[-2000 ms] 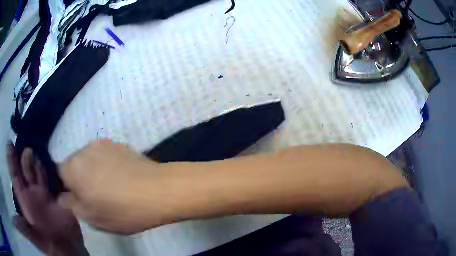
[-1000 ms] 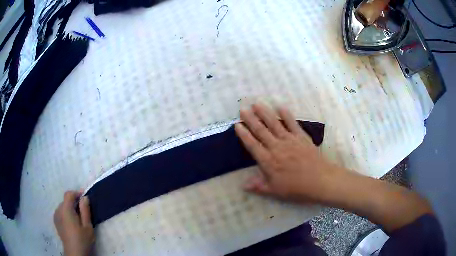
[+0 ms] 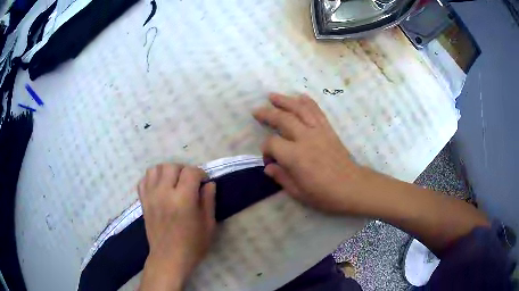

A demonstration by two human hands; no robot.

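A curved dark collar piece (image 3: 236, 192) with a white edge (image 3: 230, 165) lies near the front edge of the ironing table. A thin dark line runs along the white edge. My left hand (image 3: 177, 219) lies over its middle, fingers bent at the white edge, thumb beside them on the dark part. My right hand (image 3: 310, 156) is at its right part, thumb and a finger at the white edge, the other fingers spread above the cover. The piece's right end is hidden behind my right hand.
The steam iron (image 3: 358, 14) stands at the top right, cut off by the frame, beside a metal plate (image 3: 429, 23). The finished pile (image 3: 12, 199) is at the left edge. Small blue sticks (image 3: 34, 95), dark strips (image 3: 79, 34) and loose threads (image 3: 333, 91) lie on the cover (image 3: 227, 74).
My left hand has moved from the piece's left end to its middle. My right hand has gone from lying flat to bent fingers at the white edge. The view has shifted right.
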